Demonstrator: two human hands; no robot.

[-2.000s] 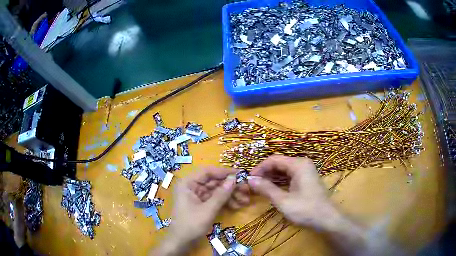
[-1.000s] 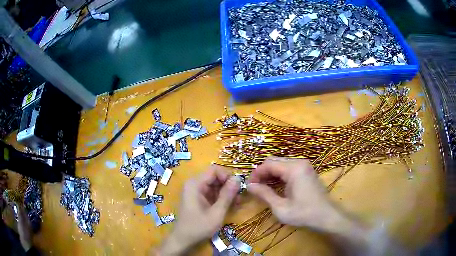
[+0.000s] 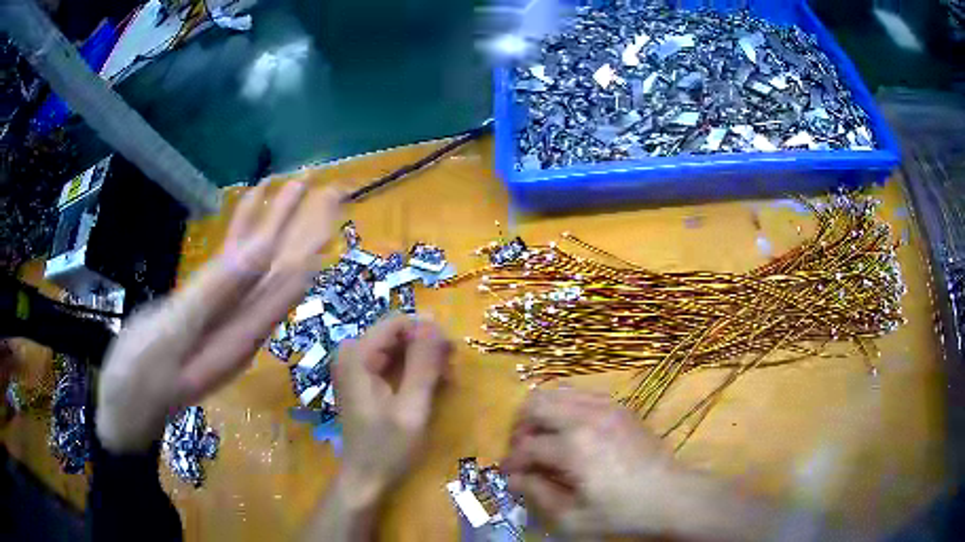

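My left hand [image 3: 386, 397] is over the near right side of the loose pile of small circuit boards [image 3: 344, 307], thumb and fingers close together. Whether a board is between them cannot be told. My right hand [image 3: 582, 455] is blurred, with fingers curled, beside the small group of boards [image 3: 473, 502] near the front edge. It covers the leads there, and its grip is hidden. The bundle of twisted golden leads [image 3: 688, 307] lies behind my right hand, white connector ends to the left.
Another person's blurred hand [image 3: 212, 307], with a dark sleeve, reaches over the table at left. A blue bin [image 3: 698, 178] heaped with boards stands behind. A black box-shaped device [image 3: 132, 238] is at left, a second board pile [image 3: 190, 445] below it. A black cord [image 3: 423, 167] runs behind.
My hands have moved apart, the left towards the board pile, the right down to the group at the front. The board seen between them no longer shows. Another person's hand has come in from the left.
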